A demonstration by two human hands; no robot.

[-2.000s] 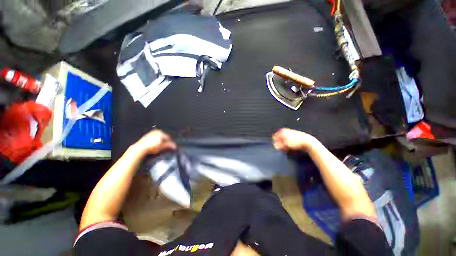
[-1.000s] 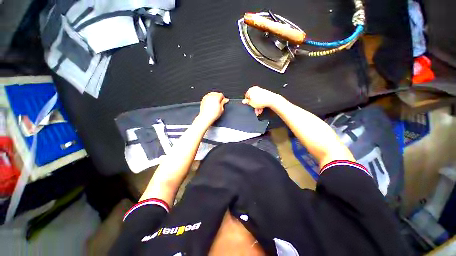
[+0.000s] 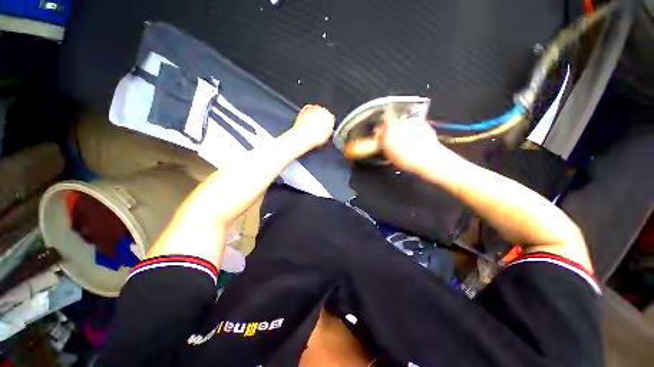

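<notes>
A grey garment panel (image 3: 237, 86) with white areas and a small darker grey pocket piece (image 3: 172, 97) lies slantwise along the table's near edge. My left hand (image 3: 315, 126) is closed at the panel's upper edge, right of its middle, and pinches the cloth. My right hand (image 3: 410, 140) is on the handle of the steam iron (image 3: 373, 113), slightly blurred. The iron's tip points left, at the panel's right end, close to my left hand. Whether the soleplate touches the cloth is hard to tell.
The black ribbed pad (image 3: 430, 43) covers the table. The blue hose (image 3: 487, 123) and yellowish line run right from the iron to a pale bundle. A cream bucket (image 3: 136, 236) with red-brown and blue cloth stands below left. A blue-topped box (image 3: 32, 11) shows at upper left.
My right hand has let go of the panel and taken hold of the iron, now nearer and turned. My left hand stays on the panel. The view has shifted, and the loose pile is out of view.
</notes>
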